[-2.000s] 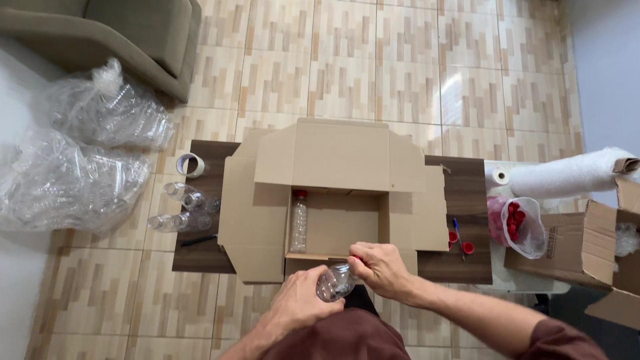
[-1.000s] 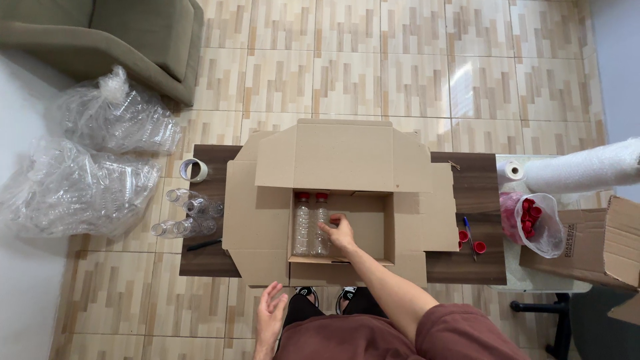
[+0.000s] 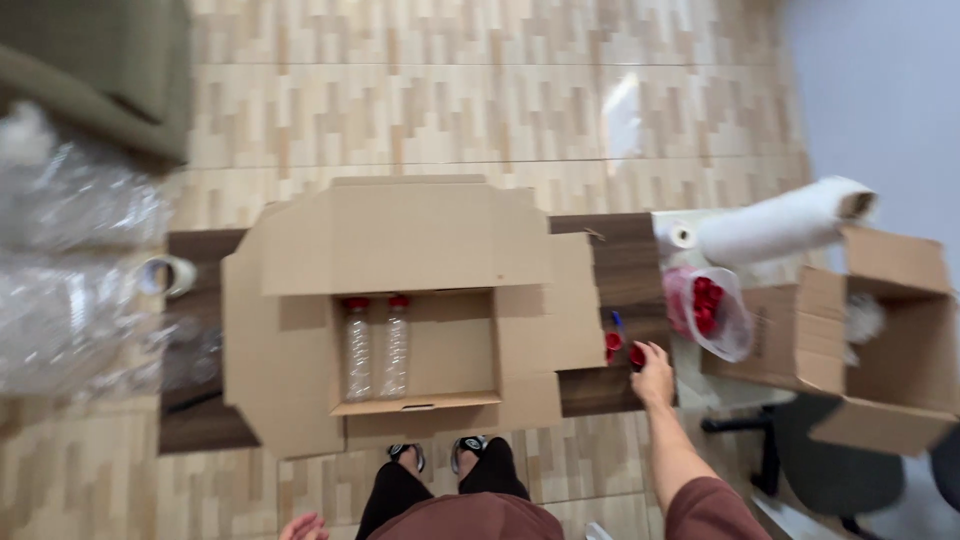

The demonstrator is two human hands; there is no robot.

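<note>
Two clear plastic bottles with red caps, a left one point(image 3: 359, 352) and a right one point(image 3: 395, 352), lie side by side in the left part of an open cardboard box point(image 3: 457, 337). My right hand point(image 3: 654, 379) is on the dark wooden table, its fingertips at a red cap point(image 3: 637, 355); whether they grip it is unclear. Another red cap point(image 3: 613, 342) and a blue pen point(image 3: 617, 322) are just left of it. Low in the view, before the table, my left hand point(image 3: 304, 527) shows only partly, apparently holding nothing.
Clear bottles point(image 3: 191, 349), blurred, and a tape roll point(image 3: 167, 276) are on the table's left. Bags of clear plastic bottles point(image 3: 67, 322) stand farther left. At right are a bag of red caps point(image 3: 707, 307), a white wrap roll point(image 3: 780, 221) and an open carton point(image 3: 892, 337).
My right hand has left the bottles in the box and moved right to the red caps. Two seconds ago one bottle lay in the box; now there are two. My left hand has drawn back.
</note>
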